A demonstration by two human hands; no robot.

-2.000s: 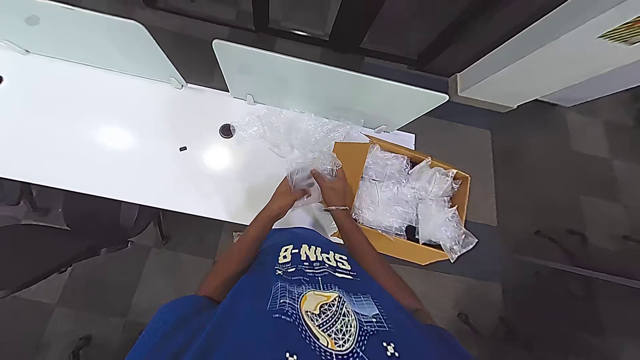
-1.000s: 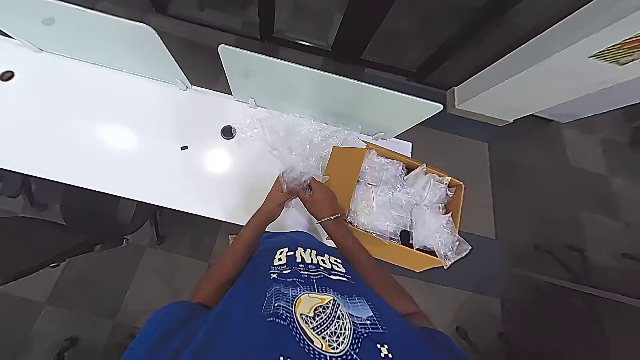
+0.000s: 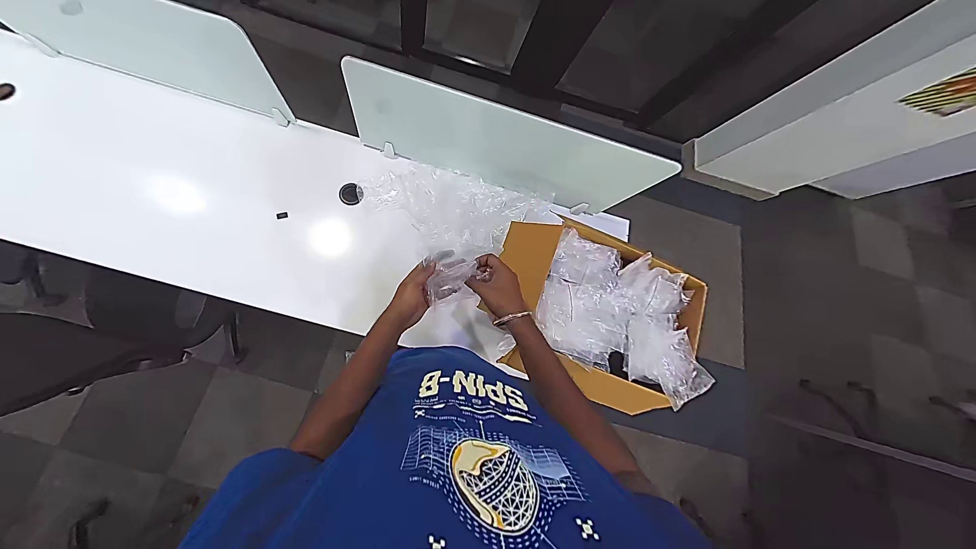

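Note:
A small clear plastic bag (image 3: 450, 280) is stretched between my two hands over the desk's near edge. My left hand (image 3: 412, 293) grips its left side. At its right side, the fingers of my right hand (image 3: 497, 285) pinch the plastic, with a bracelet on that wrist. What the bag holds cannot be made out. Just beyond my hands, a loose heap of clear plastic bags (image 3: 465, 206) lies on the white desk (image 3: 221, 252). To the right, an open cardboard box (image 3: 610, 389) is filled with clear plastic packets (image 3: 583, 316).
Frosted divider panels (image 3: 503, 137) stand along the desk's far edge. A round black cable grommet (image 3: 351, 194) and a small black object (image 3: 282, 215) are to the left. A dark chair (image 3: 91, 347) stands at the near left side, on the tiled floor.
My hands were close together on the bunched plastic; now they are farther apart, with the small bag spread between them. The box of packets looks unchanged.

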